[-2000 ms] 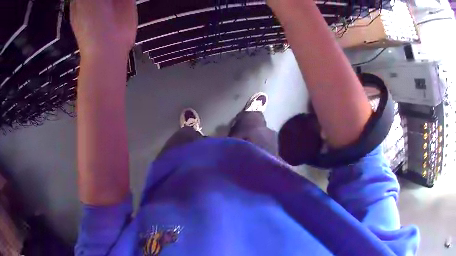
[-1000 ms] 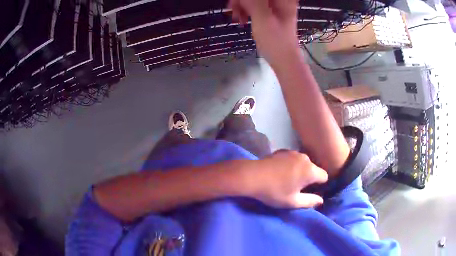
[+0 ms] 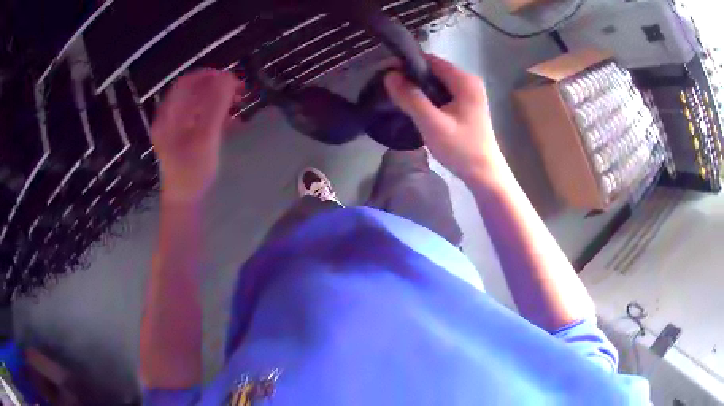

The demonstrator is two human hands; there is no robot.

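Observation:
Black over-ear headphones (image 3: 324, 116) are in front of me at the top centre, with two round cups side by side and the dark headband curving up. My right hand (image 3: 456, 119) grips them at the right cup and headband, thumb on the near side. My left hand (image 3: 190, 119) is raised left of the headphones, a short distance from the left cup. Its fingers are bent and blurred; whether they hold a thin cable cannot be told. The dark rack (image 3: 171, 47) with pale strip edges is behind the hands. No headphones show on my right forearm.
More rack tiers with dangling wires (image 3: 71, 214) stand at the left. An open brown carton (image 3: 548, 147) with rows of whitish pieces is on the right, beside a pale cabinet (image 3: 627, 36) and a dark unit with yellow knobs (image 3: 698, 127). Something blue (image 3: 20, 373) shows bottom left.
The headphones have gone from my right forearm into my right hand, out front. My left hand has moved from the right forearm up to the left. The view has turned, with the carton higher.

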